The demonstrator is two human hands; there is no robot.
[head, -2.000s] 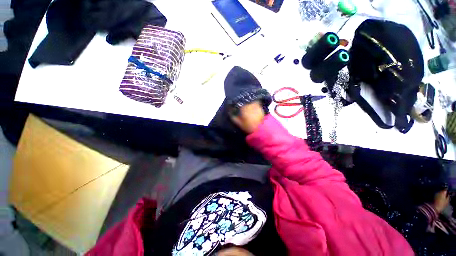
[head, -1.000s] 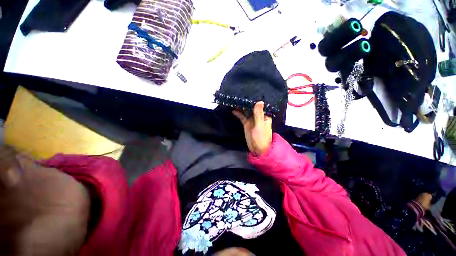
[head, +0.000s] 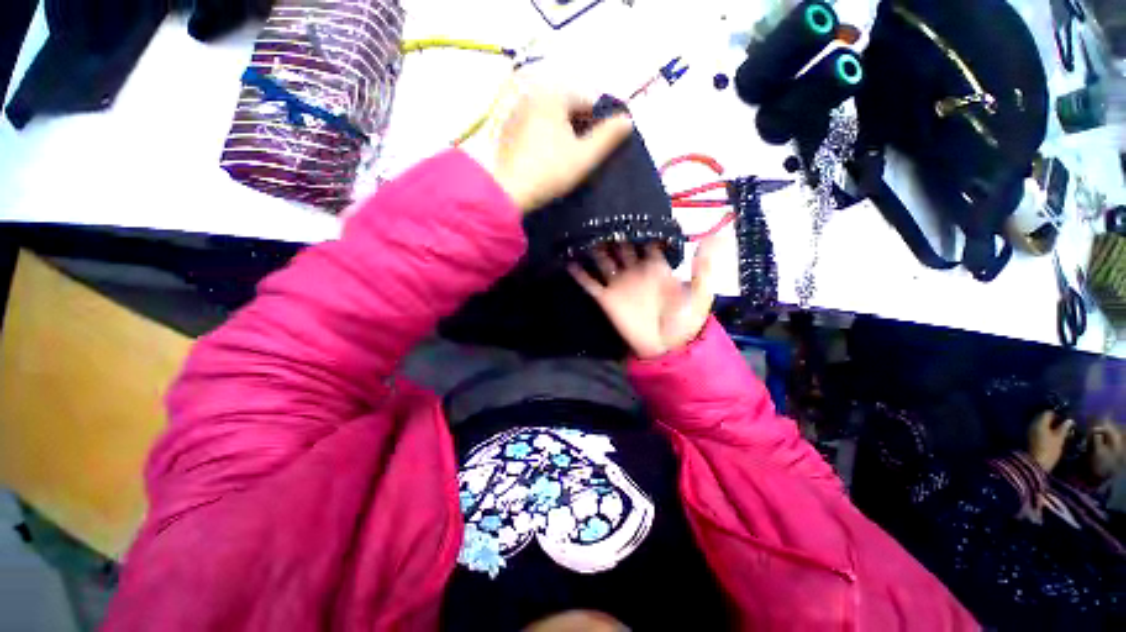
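The black garment piece (head: 632, 185) lies over the table edge, its flap pointing away from me. A glittering beaded trim (head: 617, 231) runs across it. My right hand (head: 654, 296) is palm up below the trim, its fingertips at the beaded edge and partly hidden by the cloth, thumb spread to the right. My left hand (head: 543, 142) is blurred and reaches over the upper left of the cloth, fingers at its tip; whether it grips is unclear. No needle or thread can be made out.
Red scissors (head: 701, 195) and a loose beaded strip (head: 753, 247) lie right of the cloth. Thread cones (head: 790, 74) and a black bag (head: 963, 99) are farther right. A striped bundle (head: 315, 99) lies left. Another person's hands (head: 1072, 442) show at lower right.
My left hand has come up from the lower left onto the cloth's upper part. My right hand has stayed at the beaded edge and turned more palm up. The view has shifted.
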